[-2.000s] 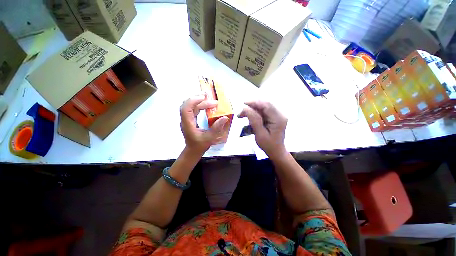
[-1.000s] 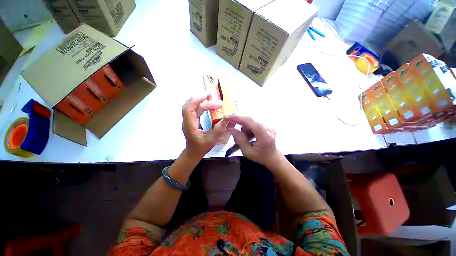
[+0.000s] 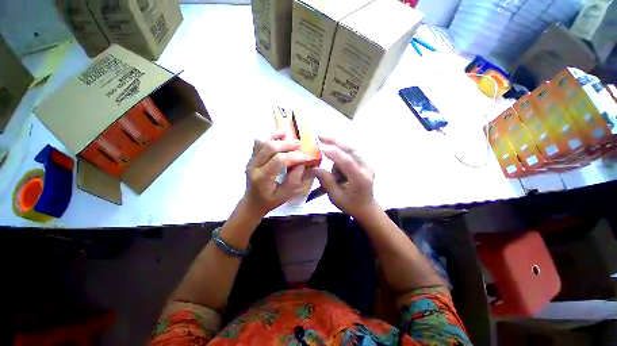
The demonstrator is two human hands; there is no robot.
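Observation:
An orange retail box (image 3: 308, 143) stands on the white table in front of me, its orange strip with a dark slot pointing away. My left hand (image 3: 272, 170) is closed around the box's left side and near end. My right hand (image 3: 348, 179) is at the box's right near corner, thumb and fingertips touching it. A thin dark tool, possibly a cutter (image 3: 316, 194), sticks out below my right palm; its other end is hidden by the hand. An open shipping carton (image 3: 145, 177) on the left holds several orange boxes (image 3: 125, 140).
A blue tape dispenser (image 3: 55, 184) lies at the left table edge (image 3: 169, 221). Closed cartons (image 3: 365, 57) stand at the back. A smartphone (image 3: 421, 108) with a white cable, another tape dispenser (image 3: 488, 78) and stacked orange-yellow boxes (image 3: 551, 128) are on the right. A red stool (image 3: 519, 274) is below.
My right hand has come in from the right to the box's near corner. My left fingers have curled down over the box. The dark tool has moved left with my right hand.

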